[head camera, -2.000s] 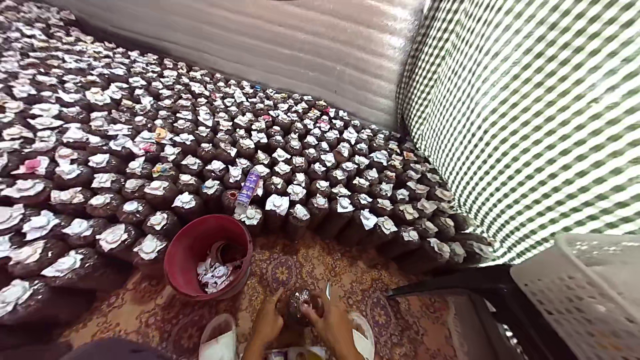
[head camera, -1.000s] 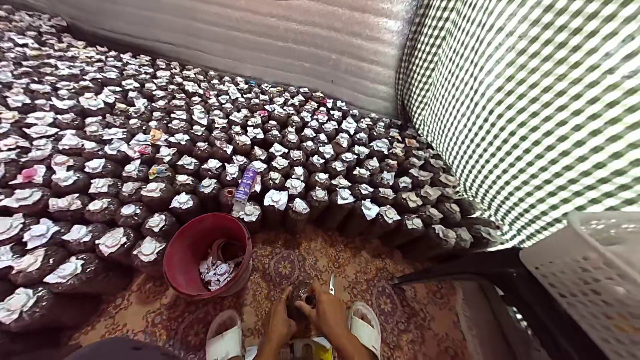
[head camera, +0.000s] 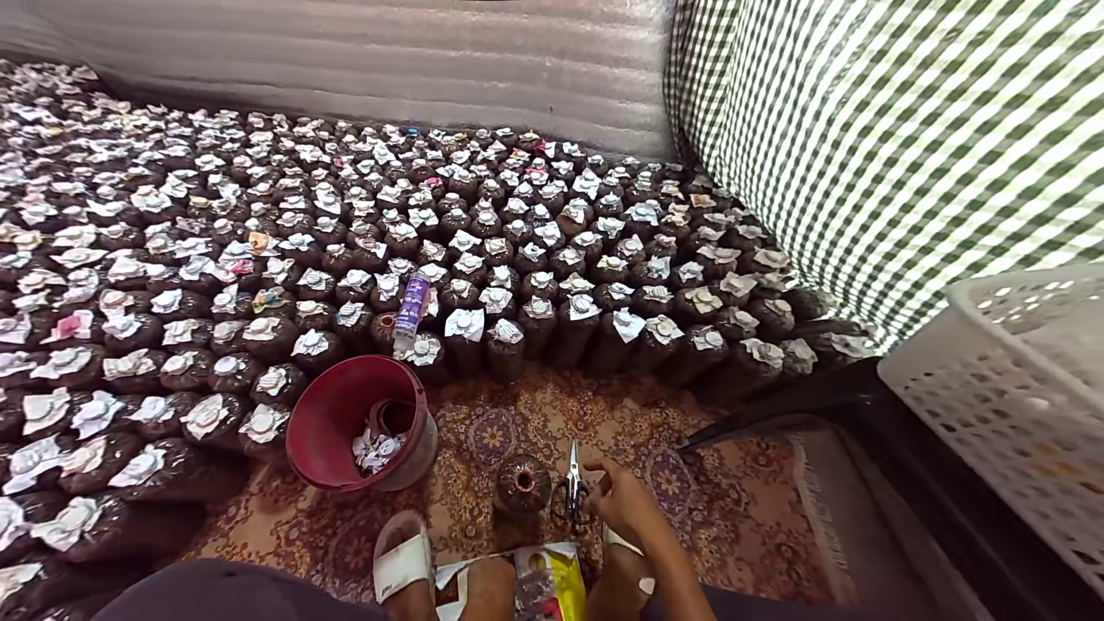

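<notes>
A dark filled plastic bag [head camera: 523,485] stands upright on the patterned carpet, a reddish ring around the opening at its top. To its right lie scissors [head camera: 572,492] with black handles, their blades pointing away from me. My right hand [head camera: 628,500] is just right of the handles, fingers bent and slightly apart, with nothing visible in it. My left hand [head camera: 489,593] is low at the bottom edge, beside white paper and a yellow packet [head camera: 565,582]; its fingers are hidden. A red bucket [head camera: 345,414] at left holds crumpled white paper scraps and a reddish ring-shaped piece.
Rows of dark bags topped with paper [head camera: 466,328] fill the floor ahead and left. A purple-labelled bottle [head camera: 411,310] rests on the front ones. White sandals [head camera: 403,561] are on my feet. At right are a white plastic basket [head camera: 992,371] and checked fabric [head camera: 906,129].
Both hands have moved off the dark bag, which they were around in the earlier frames. My right hand has shifted right, beside the scissors; my left hand is lower.
</notes>
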